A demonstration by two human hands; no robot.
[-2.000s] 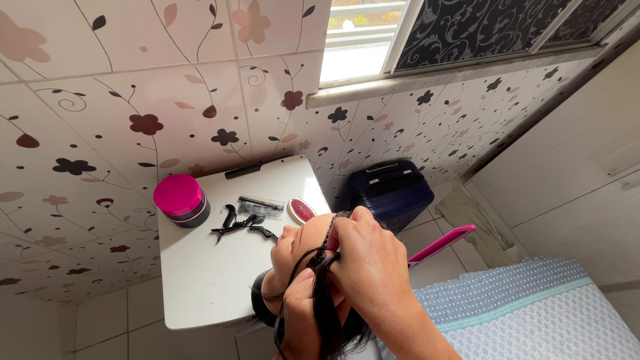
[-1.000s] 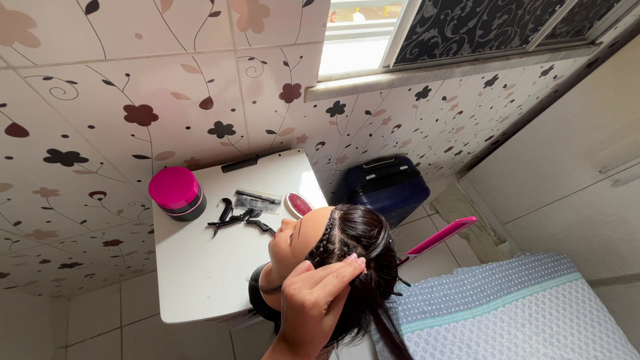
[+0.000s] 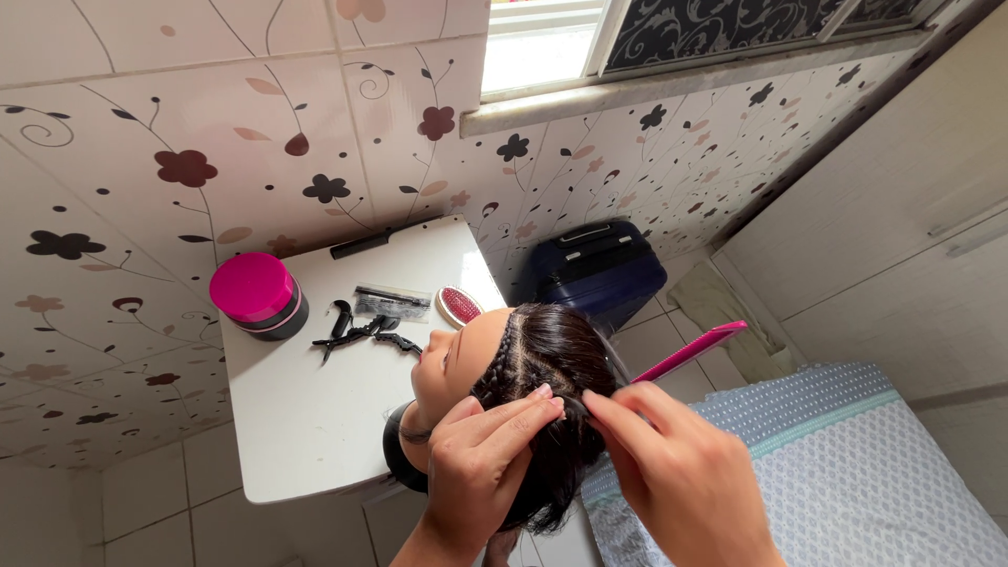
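A mannequin head (image 3: 465, 354) with dark hair (image 3: 559, 335) lies with its face toward the white table. A narrow braid (image 3: 496, 370) runs along its hairline. My left hand (image 3: 488, 457) rests on the top of the head, its fingertips pinching hair near the parting. Close beside it on the right, my right hand (image 3: 677, 465) pinches a dark strand between thumb and fingers. The strand's far end is hidden by the hands. A pink comb (image 3: 689, 352) sticks out behind the head, above my right hand.
On the white table (image 3: 315, 441) are a pink-lidded jar (image 3: 256, 295), black hair clips (image 3: 354, 335), a clear packet (image 3: 391, 302) and a red-padded hairbrush (image 3: 457, 305). A dark blue suitcase (image 3: 598, 272) stands behind. A patterned cloth-covered surface (image 3: 858, 457) is at right.
My right hand, out of view one second ago, is back at the hair. My left hand has moved from lying along the braids to pinching hair beside it.
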